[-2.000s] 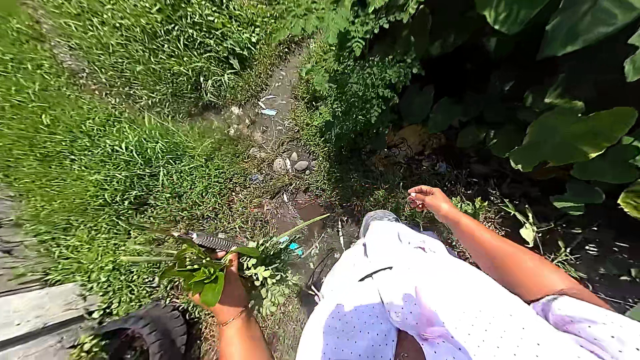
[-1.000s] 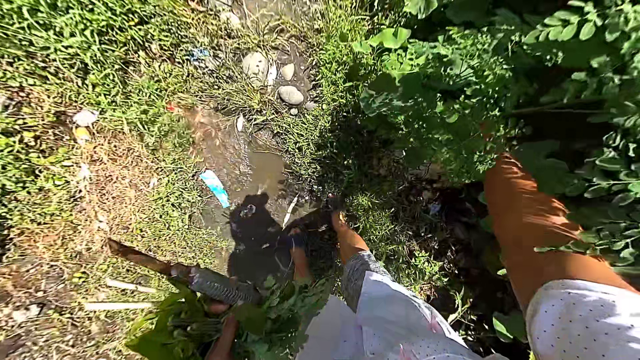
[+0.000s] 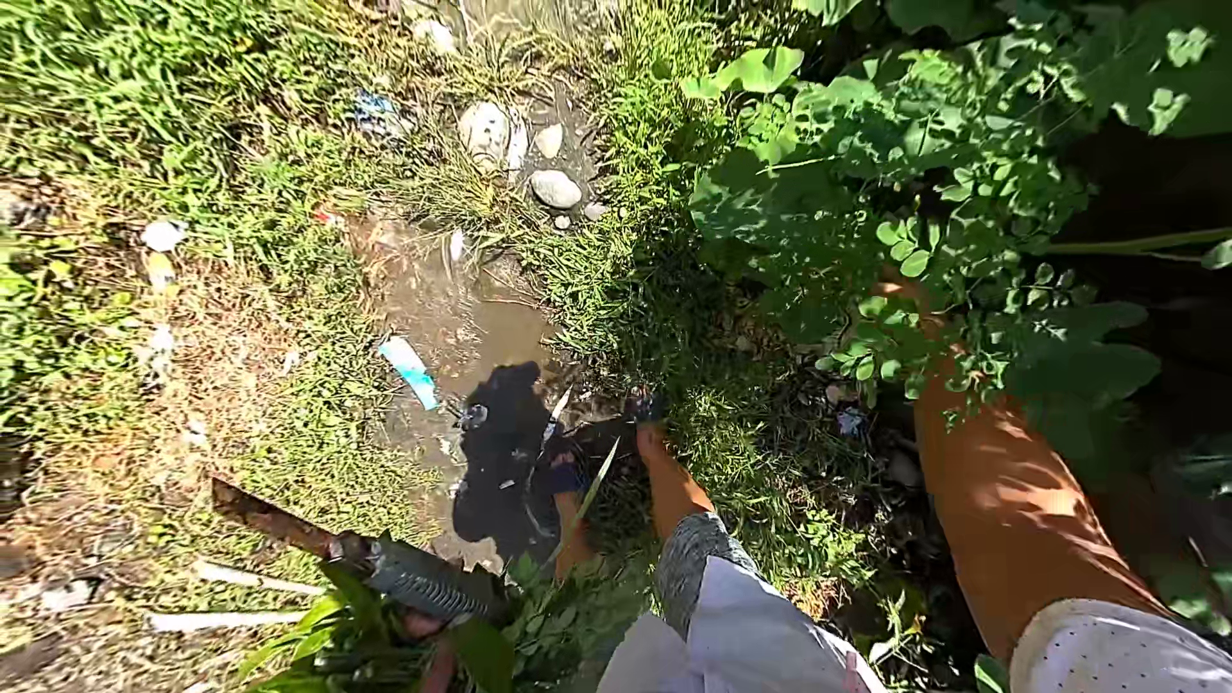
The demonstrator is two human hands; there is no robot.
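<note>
At the lower left, my left hand (image 3: 428, 640) is closed around a bundle of leafy green stems (image 3: 385, 630) and a tool with a ribbed grey handle (image 3: 433, 582) and a rusty flat blade (image 3: 274, 520) that points up and left. My right forearm (image 3: 1011, 481) reaches into a leafy green plant (image 3: 924, 183) at the right. Small round leaves cover my right hand, so its fingers and anything in them are hidden.
My feet stand by a muddy puddle (image 3: 500, 332) with a blue and white wrapper (image 3: 409, 371) at its edge. Stones (image 3: 555, 190) lie farther up. Two pale sticks (image 3: 226, 622) are at the lower left, and dark shade lies under large leaves at the right.
My right hand, seen bare in front of the shaded plants two seconds ago, is now in among the leaves. The view has tilted down and moved closer to the ground.
</note>
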